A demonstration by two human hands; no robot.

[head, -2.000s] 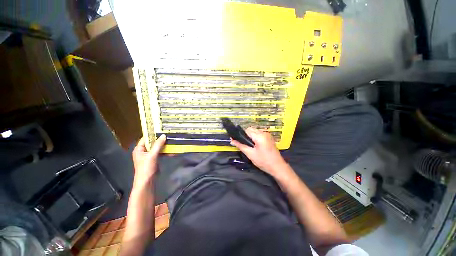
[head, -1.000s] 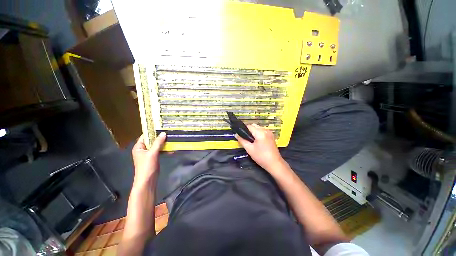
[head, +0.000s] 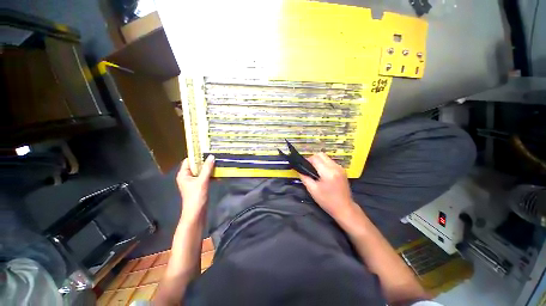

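Note:
The yellow slotted template point(head: 335, 42) lies in front of me, its near edge over my lap, its upper left washed out by glare. One black zipper point(head: 251, 161) with a pale centre line lies along the nearest slot row. My left hand point(head: 195, 179) holds the template's near left corner, thumb on the zipper's left end. My right hand point(head: 330, 184) grips a bundle of black zippers point(head: 298, 162) and rests at the right part of the same row, hiding that zipper's right end. The other rows show grey and yellow, without black strips.
An open brown carton point(head: 140, 110) stands left of the template. The grey metal table point(head: 449, 54) extends to the right. A pale control box point(head: 440, 221) with a red lit switch is at lower right. A black metal frame point(head: 102, 209) stands at lower left.
The whole view has shifted, so the template and hands appear further right. The bundle's strip ends are now more spread apart. Both hands stay at the same row.

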